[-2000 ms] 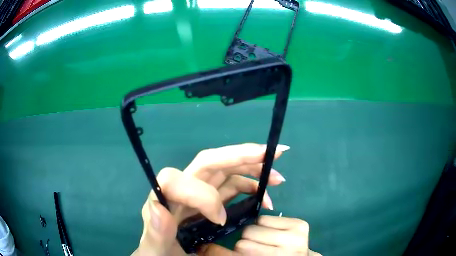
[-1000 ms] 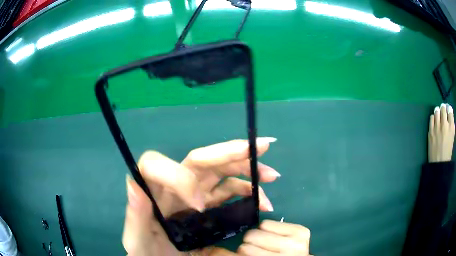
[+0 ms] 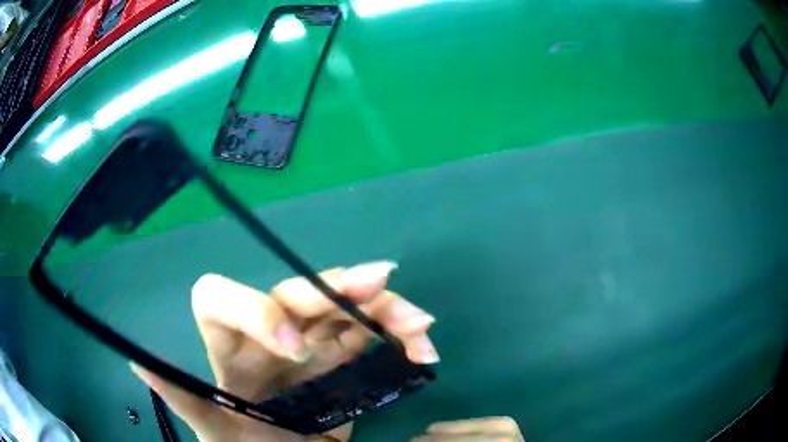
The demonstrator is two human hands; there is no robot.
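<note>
A black phone middle frame (image 3: 346, 393) is held in my left hand (image 3: 259, 345), tilted, with its far end pointing to the upper left. The notched plate (image 3: 130, 186) is at that far end, and a solid dark plate is at the near end. My fingers pass behind and through the opening, and the thumb lies along the lower rail. My right hand (image 3: 471, 430) shows only as curled fingers at the bottom edge, apart from the frame; whether it holds anything is hidden.
Another mid-frame (image 3: 259, 138) lies on the green surface at the upper left. A further one (image 3: 765, 65) lies at the far right. A red parts tray (image 3: 82, 47) and a black tray (image 3: 26, 78) are at the upper left corner. Dark tweezers (image 3: 162, 416) lie at the lower left beside a tiny dark part (image 3: 132, 415).
The held frame has swung to the left and tilted. My right hand has dropped lower, away from it. The view has turned, and another person's hand and sleeve at the right are gone from view.
</note>
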